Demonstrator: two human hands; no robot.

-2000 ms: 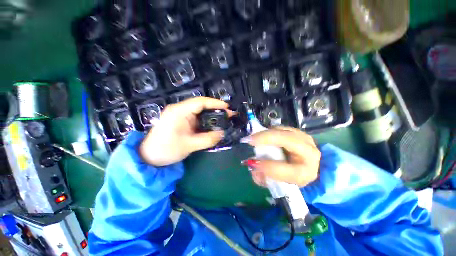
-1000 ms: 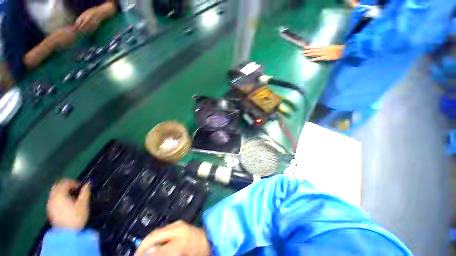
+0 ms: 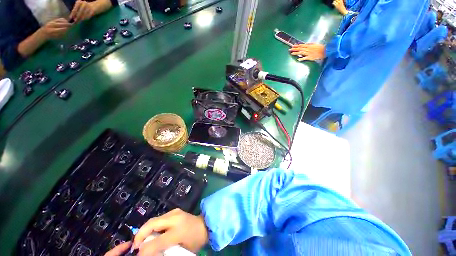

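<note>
The black blister tray lies at the lower left, with black housings in its pockets. My right hand is over the tray's lower right part, closed on the glue syringe. The syringe's blue tip shows left of the fingers, and its white barrel runs out at the bottom edge. Of my left hand, only fingertips show at the bottom edge, beside the right fingers. A small dark thing lies between the hands, too hidden to name.
Right of the tray are an amber tub, a taped electric screwdriver, a phone, a black fan and a round tray of small beads. A metal post stands behind. Other people's hands show at upper left and upper right.
The view has swung right and up from the tray to the far bench and other workers. The left hand, earlier holding a black housing, is now mostly out of the picture.
</note>
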